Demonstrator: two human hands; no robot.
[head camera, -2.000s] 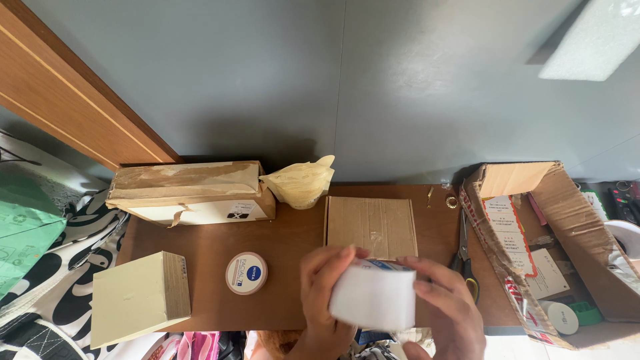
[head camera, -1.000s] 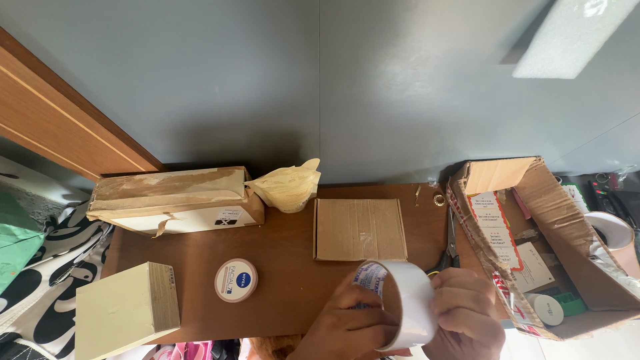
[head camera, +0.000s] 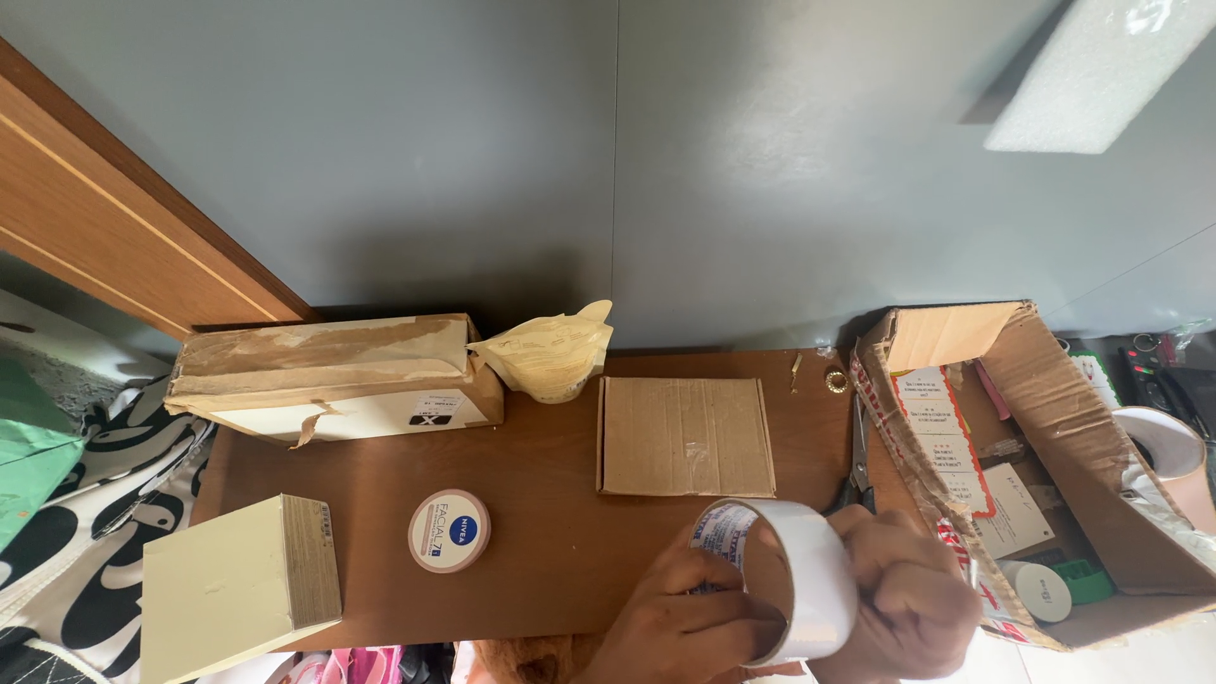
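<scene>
A wide roll of white tape (head camera: 822, 579) is held over the front edge of a brown wooden table. My left hand (head camera: 679, 608) grips it with fingers inside the printed core. At the roll's right side, the fingers of my right hand (head camera: 898, 594) are curled against its outer face; whether they pinch a tape end cannot be seen. Behind the roll lies a flat closed cardboard box (head camera: 686, 432) with a bit of clear tape on it. Scissors (head camera: 859, 456) with dark handles lie behind my right hand. A round Nivea jar (head camera: 449, 531) rests left of my hands.
A long taped carton (head camera: 332, 380) and a cream pouch (head camera: 551, 356) stand along the wall. A cream block-shaped box (head camera: 228, 589) is at front left. On the right, an open cardboard box (head camera: 1073, 437) holds cards and a white-lidded container. A small gold ring-shaped piece (head camera: 836, 381) lies near the back edge.
The tape roll has turned from outer face forward to showing its open core, with my left fingers now inside it. My right hand has curled in more tightly at its side.
</scene>
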